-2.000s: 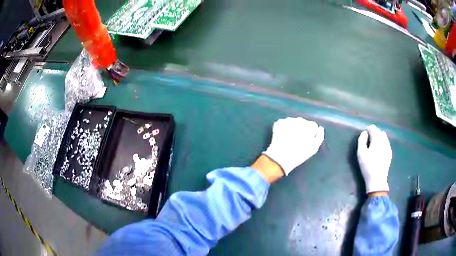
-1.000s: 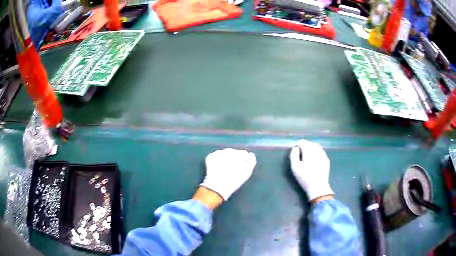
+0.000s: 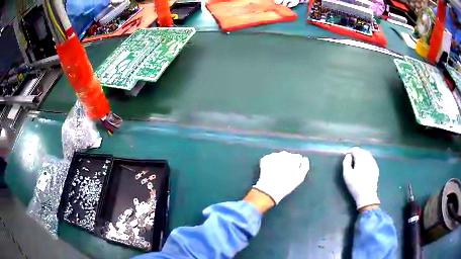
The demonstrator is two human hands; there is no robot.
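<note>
My left hand [image 3: 281,174], in a white knit glove below a blue sleeve, rests on the green bench with its fingers curled in. My right hand [image 3: 361,177], gloved the same way, rests on the bench to its right, fingers curled. Nothing shows in either hand. The black parts tray [image 3: 164,205] lies at the left: small silvery screws [image 3: 86,195] in its left compartment, flat silvery pieces [image 3: 132,220] and a few orange-red ones in the right. A black electric screwdriver [image 3: 413,222] lies right of my right hand.
Green circuit boards lie across the dark green conveyor [image 3: 283,86], at left [image 3: 146,55] and right [image 3: 429,93]. A round tin [image 3: 439,212] stands at the right. Clear bags [image 3: 48,192] lie left of the tray. An orange-wrapped post [image 3: 83,76] hangs above. Red-orange pads [image 3: 247,12] lie beyond the conveyor.
Since one second ago the view has swung left, so everything sits further right in the picture. My hands keep their closed pose on the bench. The conveyor boards look little moved.
</note>
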